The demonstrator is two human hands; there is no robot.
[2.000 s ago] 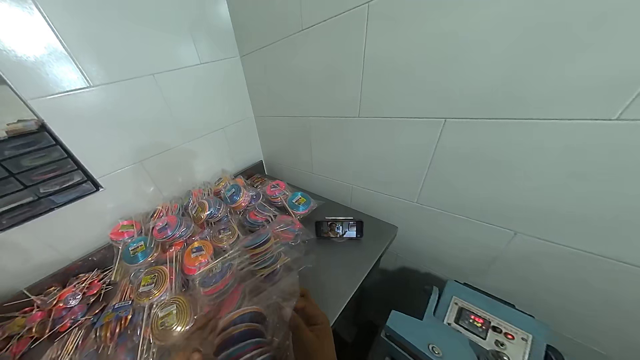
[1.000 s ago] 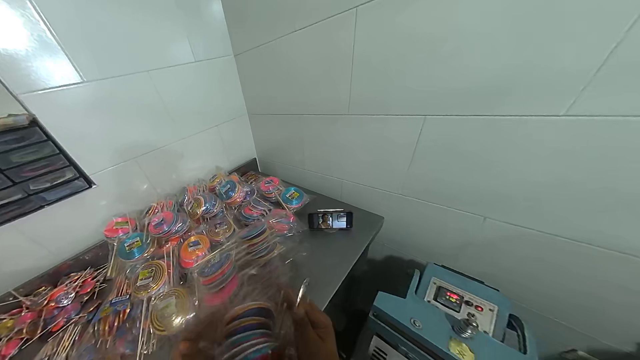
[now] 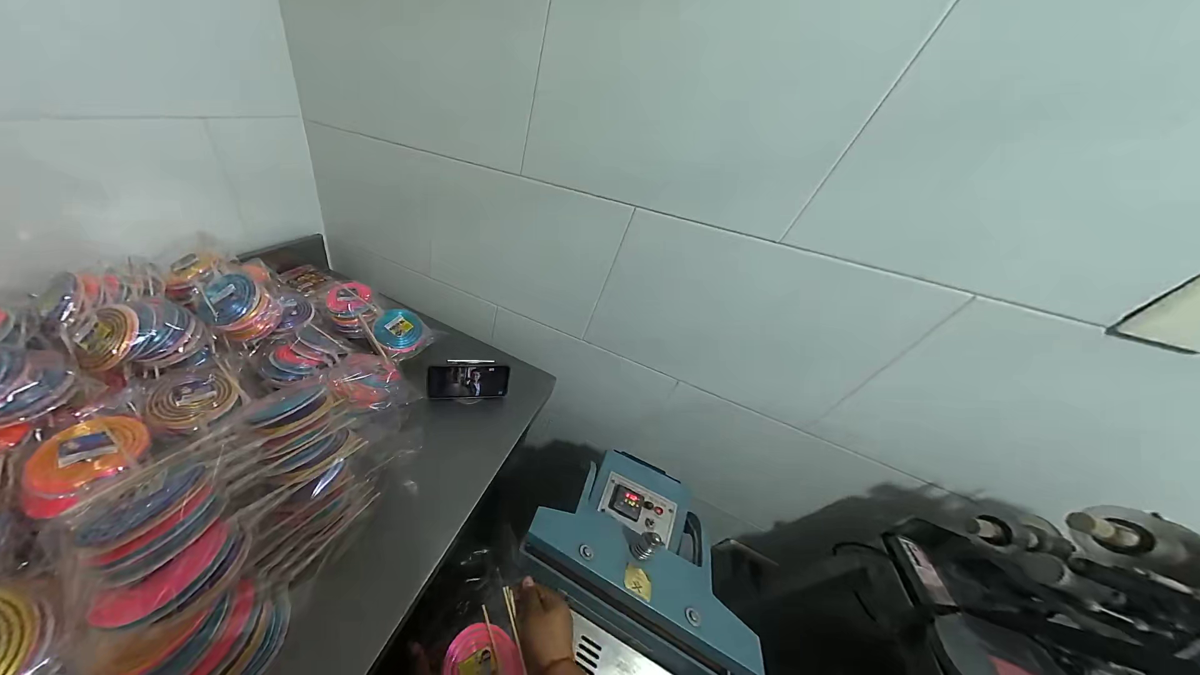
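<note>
My right hand (image 3: pixel 544 623) is at the lower middle, against the front of a blue heat-sealing machine (image 3: pixel 656 562). Its fingers are at the thin sticks of a clear bag with a pink, labelled lollipop-like disc (image 3: pixel 483 647). Whether they grip the bag or only touch it is unclear. Only a dim bit of my left hand (image 3: pixel 419 659) shows at the bottom edge, left of the pink disc; its fingers are hidden. Many clear bags of colourful round discs on sticks (image 3: pixel 169 572) lie heaped on the dark table (image 3: pixel 450 469) at left.
A phone (image 3: pixel 468 382) lies sideways near the table's right corner. The machine, with a lit red display, stands right of the table edge, below the tiled wall (image 3: pixel 656 309). Dark equipment with rollers (image 3: pixel 1106 534) is at the lower right.
My right hand has moved right, from beside the heaped bags to the machine. A pink disc in a bag now shows beside it. The view has swung right.
</note>
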